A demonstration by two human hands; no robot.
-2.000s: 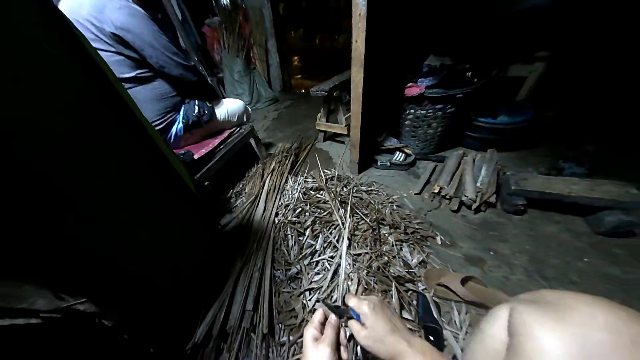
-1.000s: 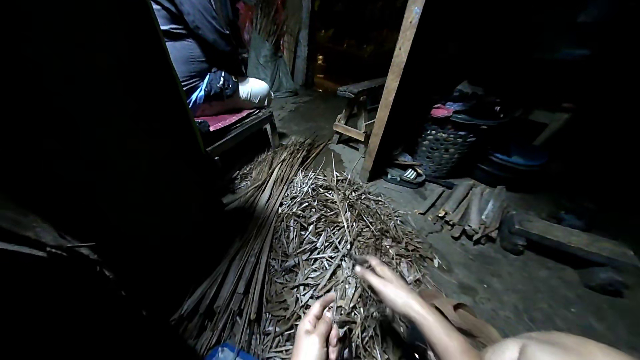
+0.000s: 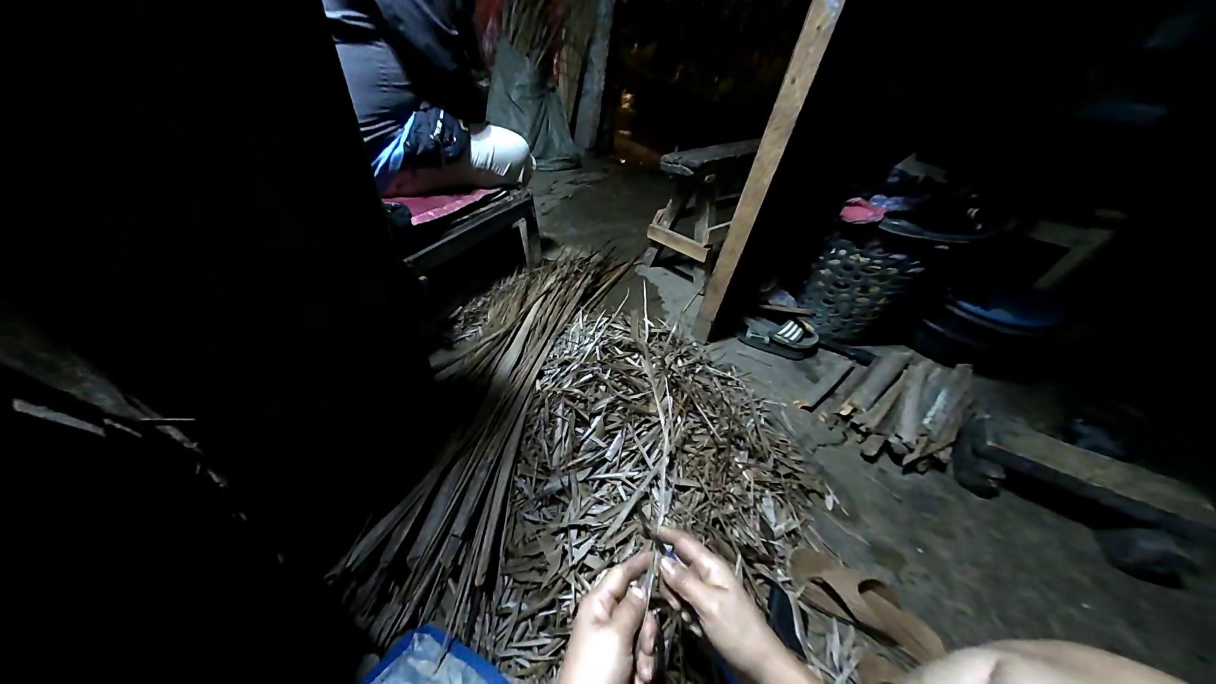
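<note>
My left hand (image 3: 616,617) is at the bottom centre, its thumb and fingers closed on the lower end of a thin leaf strip (image 3: 662,456). The strip runs upward over a heap of dry leaf scraps (image 3: 589,475). Right beside it, my right hand (image 3: 708,589) pinches the same strip a little higher. A small bit of blue shows between its fingers; what it belongs to is mostly hidden. Long dry leaf strips (image 3: 494,427) lie in a bundle left of the heap.
A person (image 3: 408,104) sits on a low bench (image 3: 475,228) at upper left. A wooden post (image 3: 769,171) stands beyond the heap, near a small bench (image 3: 708,157). To the right are sandals (image 3: 781,334), a woven basket (image 3: 855,285), cut wood pieces (image 3: 902,399) and a low plank (image 3: 1092,465).
My hands, apart one second ago, are now together on the strip. The blue-handled tool seen in my right hand two seconds ago is now mostly hidden. The view has tilted.
</note>
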